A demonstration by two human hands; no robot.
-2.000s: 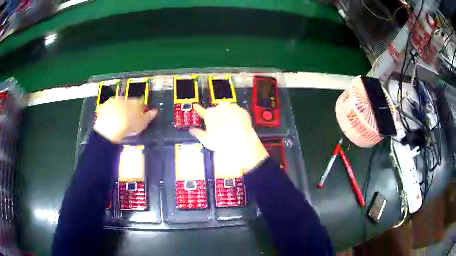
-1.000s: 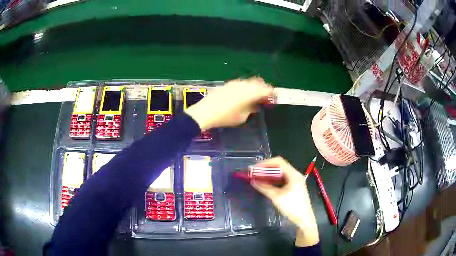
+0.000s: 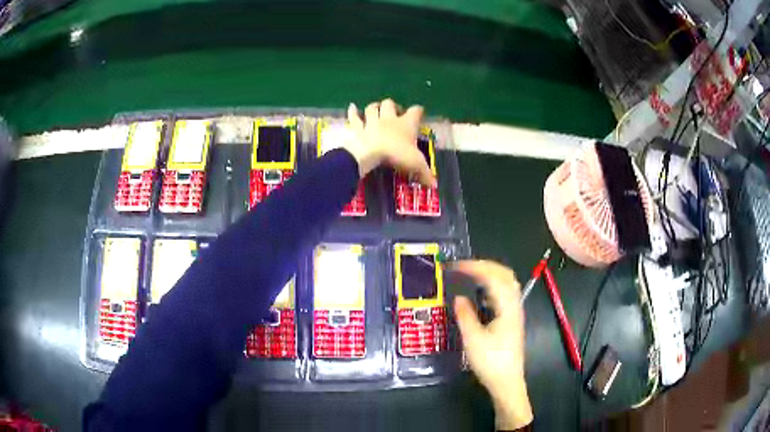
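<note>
A clear blister tray (image 3: 228, 221) holds two rows of red keypad phones, face up. My left hand (image 3: 388, 139) reaches across to the back right pocket, fingers spread, thumb over the keypad of the phone (image 3: 417, 197) there. That phone's visible screen part is dark. My right hand (image 3: 492, 316) is beside the tray's right edge, fingers curled and apart with no thing seen in it. The front right phone (image 3: 420, 291) has a dark screen. The back middle phone (image 3: 273, 145) is also dark. Several others, such as the front phone (image 3: 338, 295), glow white. My left sleeve covers part of the front row.
At right are a pink fan (image 3: 582, 207) with a dark flat object on it, red pens (image 3: 563, 321), a small dark block (image 3: 604, 373), a white power strip (image 3: 664, 325) and cables. A green strip (image 3: 295, 63) with a white edge runs behind the tray.
The right pockets, empty one second ago, now hold face-up phones. My right hand has let go of the red phone it held. The second back phone and the fourth back phone now glow.
</note>
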